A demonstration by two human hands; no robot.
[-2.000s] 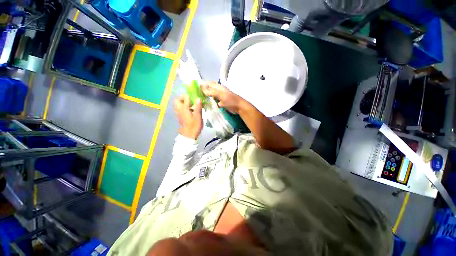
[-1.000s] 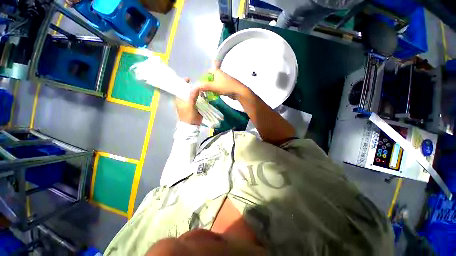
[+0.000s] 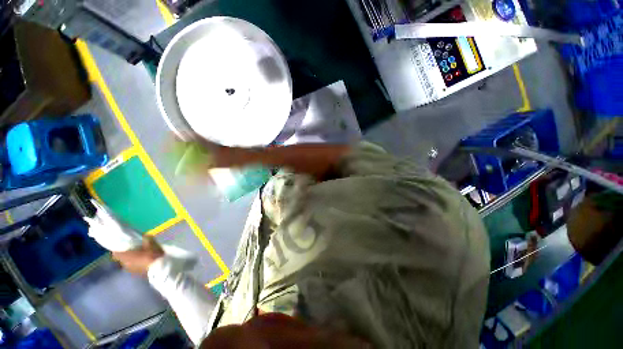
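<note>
My left hand (image 3: 140, 256) is closed around a long bunch of white wire or tubing (image 3: 111, 230), held out at the lower left with its loops pointing up and left. My right hand (image 3: 213, 160) is blurred, just below the rim of the round white pan (image 3: 263, 109). A bright lime-green tape roll (image 3: 192, 159) shows blurred at its fingers. The two hands are apart.
White paper (image 3: 324, 116) lies beside the pan on the dark green bench (image 3: 320, 44). A white machine with buttons (image 3: 437, 68) stands beyond. A blue stool (image 3: 58, 146) and brown box (image 3: 48, 65) are at left, a blue crate (image 3: 509, 153) at right.
The view has turned, so the pan shows further left and more racks appear at right. My hands have separated; the left carries the white bunch away, and the green tape stays with the right.
</note>
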